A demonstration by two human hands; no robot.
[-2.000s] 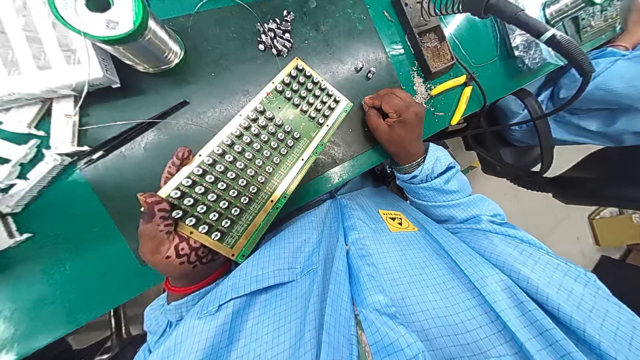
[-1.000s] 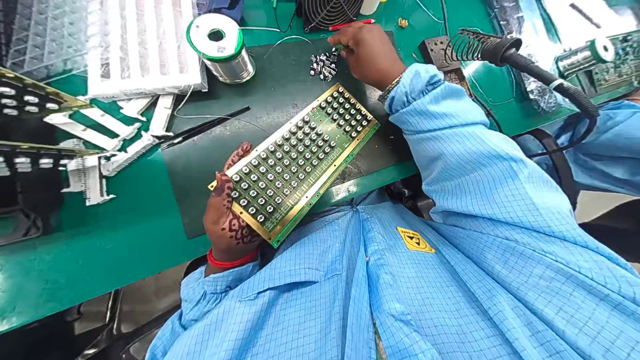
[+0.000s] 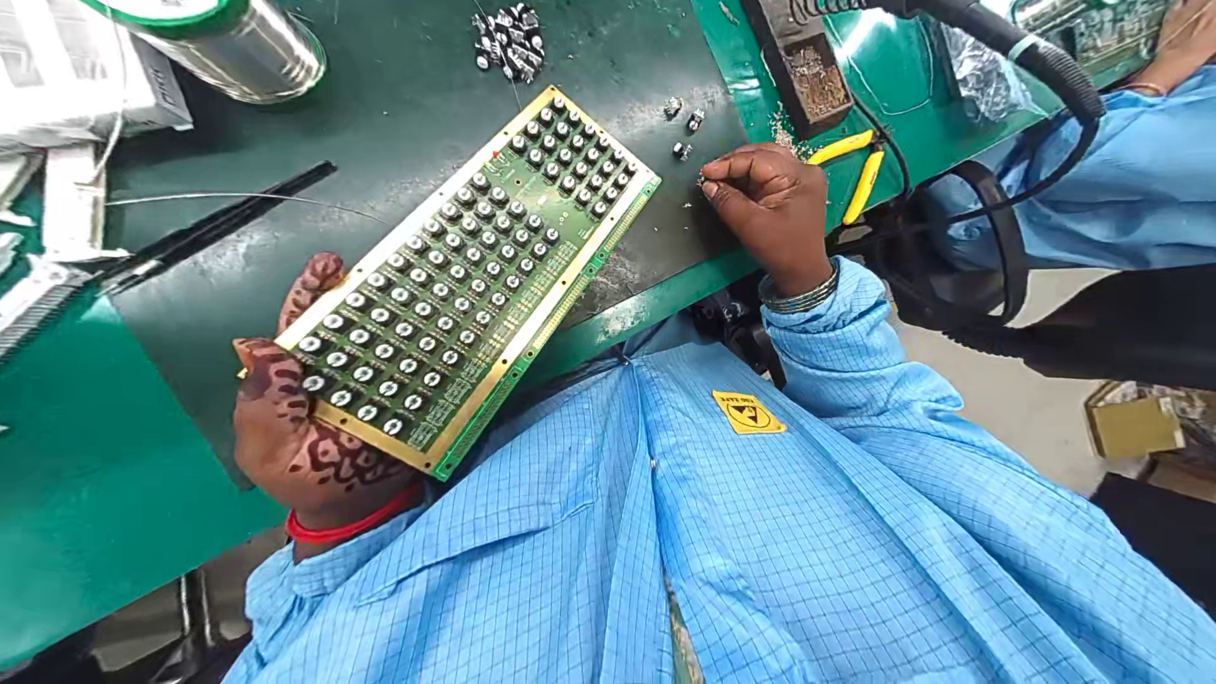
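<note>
My left hand (image 3: pixel 304 399) holds a green and gold printed circuit board (image 3: pixel 532 204) by its lower left end. Rows of black cylindrical components with silvery tops cover much of the board, which lies tilted across my front. My right hand (image 3: pixel 769 204) is to the right of the board, over the dark mat's edge, with thumb and forefinger pinched together; a tiny thing may be between the tips, too small to name. Just above those fingertips lie a few loose small components (image 3: pixel 682 150). A pile of similar components (image 3: pixel 510 43) rests beyond the board's top end.
A solder wire spool (image 3: pixel 256 52) stands at the upper left, near black tweezers (image 3: pixel 223 223) and white plastic pieces (image 3: pixel 74 204). Right of my right hand are yellow-handled pliers (image 3: pixel 863 176), a soldering iron stand (image 3: pixel 807 81) and a thick black cable (image 3: pixel 1054 71). A co-worker's sleeve (image 3: pixel 1121 180) is at the right.
My right hand has moved from the component pile back to the right of the board. Three loose components now lie near it, where two showed two seconds ago. My left hand still holds the board.
</note>
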